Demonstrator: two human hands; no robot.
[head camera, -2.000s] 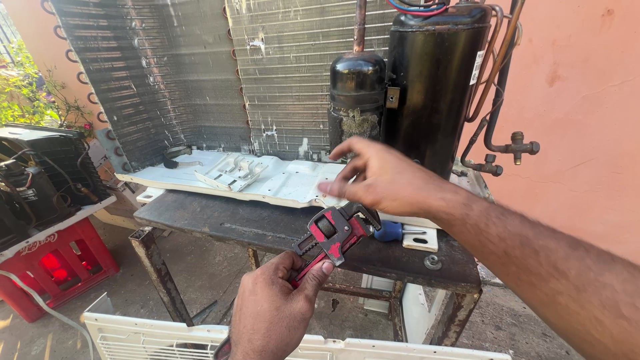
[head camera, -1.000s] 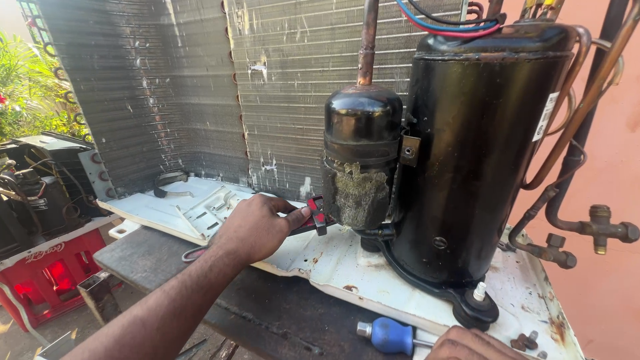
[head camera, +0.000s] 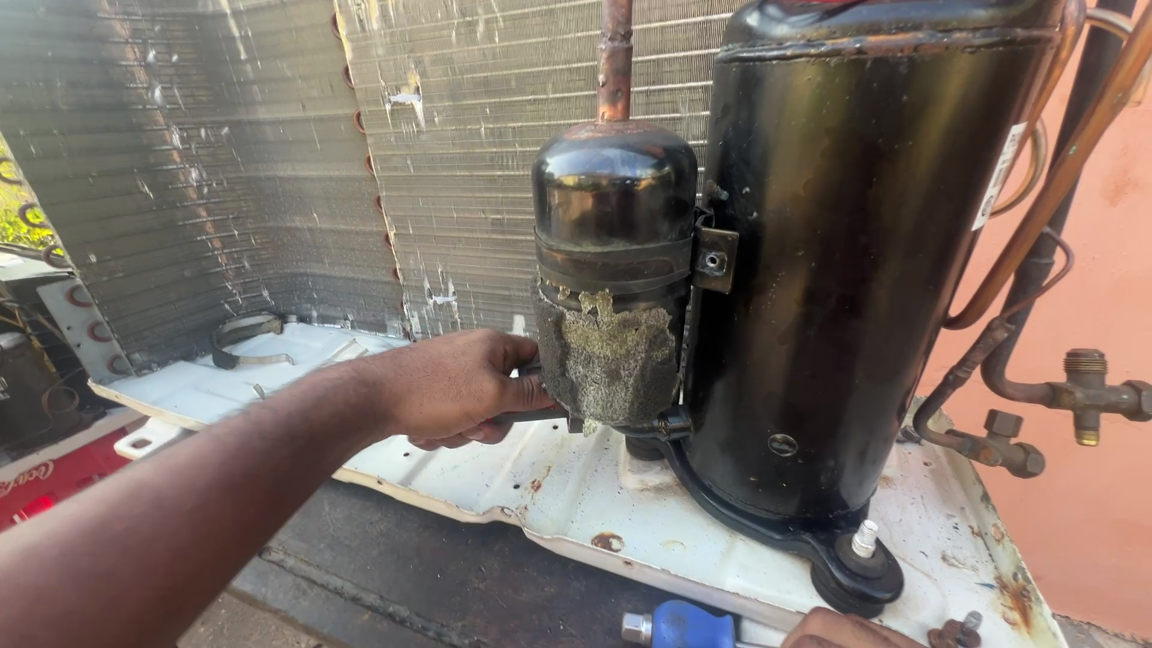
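My left hand reaches in from the left and grips the pipe wrench, mostly hidden behind the fingers and the lower part of the black accumulator. Crumbling grey foam clings to the accumulator's lower side. Right of it stands the large black compressor, bolted on the white metal base pan. At the bottom edge, only part of my right hand shows, by the shaft of a blue-handled screwdriver; whether it holds the shaft is not clear.
Finned condenser coils rise behind the base pan, with a loose curved bracket at the left. Copper pipes and brass valves stick out at the right. A dark worktable carries the pan. A red crate stands left.
Two seconds ago the wrench was in my left hand in front of the table; it has moved to the accumulator's base. My right hand has dropped to the screwdriver. The view has come nearer.
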